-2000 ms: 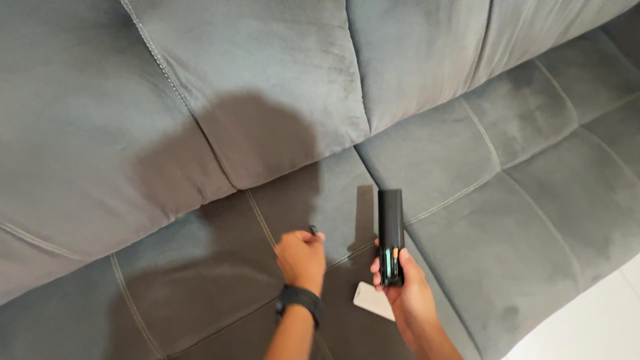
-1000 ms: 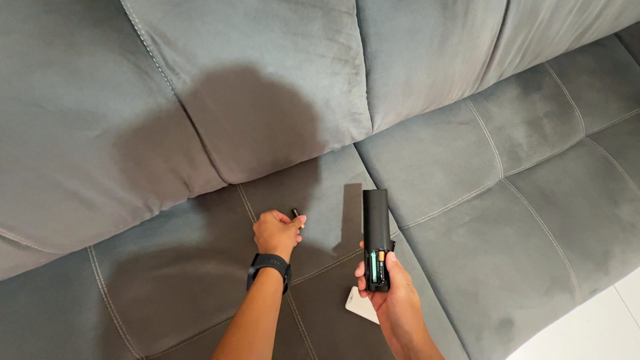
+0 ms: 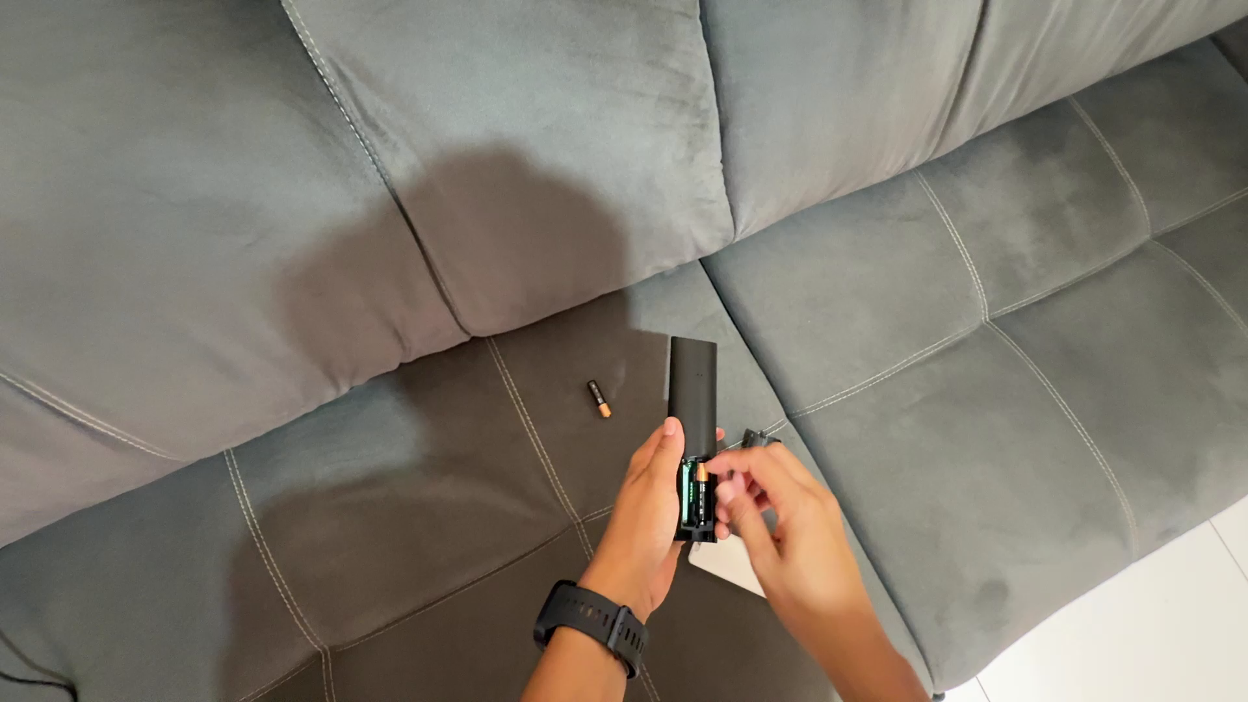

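My left hand [image 3: 641, 517], with a black watch strap [image 3: 592, 622] on its wrist, holds a black remote control [image 3: 693, 395] back side up. The remote's battery compartment is uncovered; one black and copper battery [image 3: 702, 495] lies in its right side, and the left side shows a greenish interior. My right hand [image 3: 785, 517] has its fingertips at the right edge of the compartment, by that battery. Beyond its fingers a small black piece [image 3: 759, 439] shows, partly hidden; whether the hand grips it I cannot tell. A loose battery [image 3: 599, 399] lies on the seat, left of the remote.
A grey upholstered sofa seat [image 3: 877, 292] with light stitching lies under the hands, and its back cushions [image 3: 546, 117] rise behind. A white flat object [image 3: 726, 565] sits partly hidden below the remote. White floor tiles [image 3: 1150, 604] show at the lower right, a dark cable [image 3: 39, 675] at the lower left.
My left hand has let go of the battery, which now lies on the seat, and has taken hold of the remote. My right hand has moved from holding the remote to the compartment's right edge.
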